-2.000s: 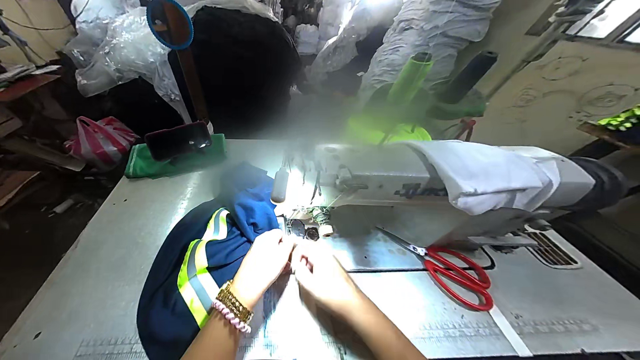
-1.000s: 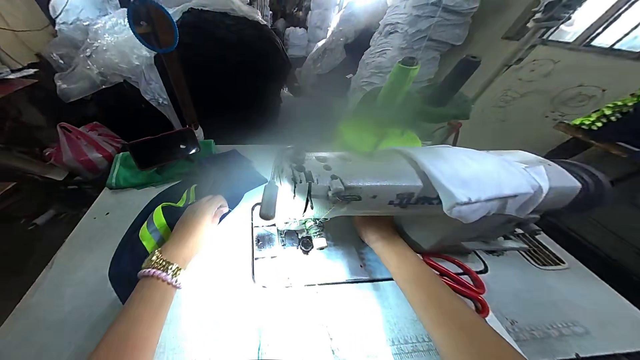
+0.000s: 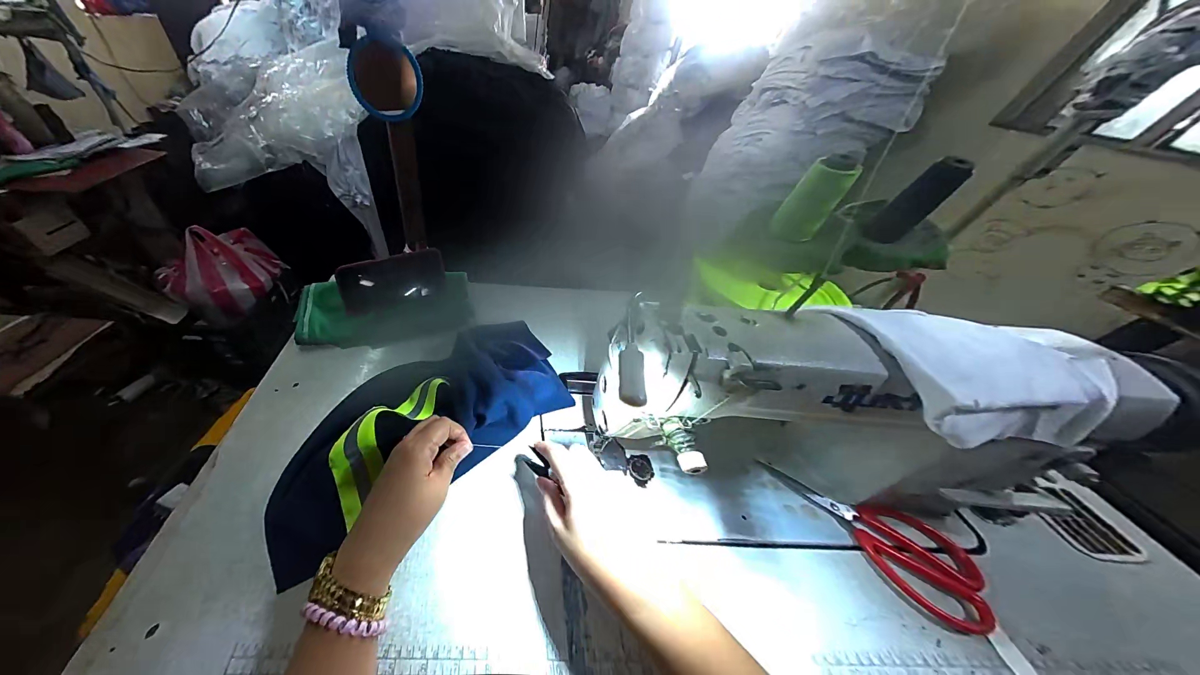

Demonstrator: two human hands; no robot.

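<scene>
My left hand (image 3: 427,469) pinches a thin thread between thumb and fingers, over a navy garment (image 3: 309,497) with reflective yellow-green and grey tape (image 3: 356,459). The thread (image 3: 486,445) runs toward my right hand (image 3: 572,487), which holds a small dark tool, likely thread snips (image 3: 537,462), just left of the needle area. The white Juki sewing machine (image 3: 778,356) stands to the right, its lamp-lit head above the bed. A white cloth (image 3: 975,375) drapes over its arm. Red-handled scissors (image 3: 923,562) lie on the table, right of my right hand.
A dark phone (image 3: 392,281) leans on a green cloth (image 3: 321,314) at the table's back left. Green and dark thread cones (image 3: 816,199) stand behind the machine. A red-and-white striped bag (image 3: 223,272) sits left of the table (image 3: 187,562).
My right hand has come out from under the machine arm, left toward the needle area, and now holds the small dark tool. My left hand now pinches a thread over the garment.
</scene>
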